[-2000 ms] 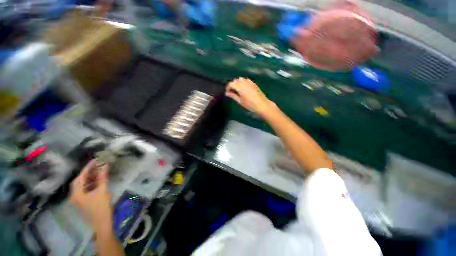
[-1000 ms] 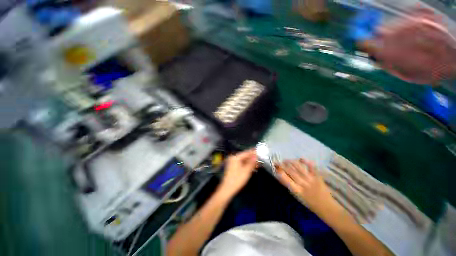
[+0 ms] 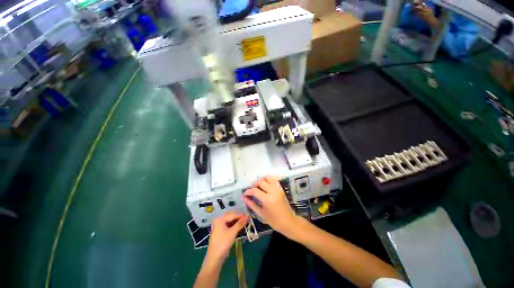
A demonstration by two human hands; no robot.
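Note:
My left hand [image 3: 226,232] is in front of the machine's front panel, fingertips pinched together. A small cream and metal workpiece [image 3: 252,229] shows at its fingertips, below my right hand. My right hand [image 3: 269,203] is just above and right of it, fingers curled in front of the panel; whether it also grips something is hidden. The benchtop machine [image 3: 248,160] has a left fixture [image 3: 218,133], and a right fixture with a cream piece [image 3: 297,133] on it. The slim driver unit [image 3: 217,79] stands over the left fixture, blurred.
A black two-compartment tray [image 3: 366,121] lies right of the machine with a row of workpieces [image 3: 407,162] in its near compartment. A white sheet [image 3: 437,250] is at lower right. A cardboard box [image 3: 332,48] stands behind. A person in blue [image 3: 462,36] is across the bench.
The view has swung left onto the machine. My hands have moved from the bench edge by the white sheet to the machine's front and are now close together.

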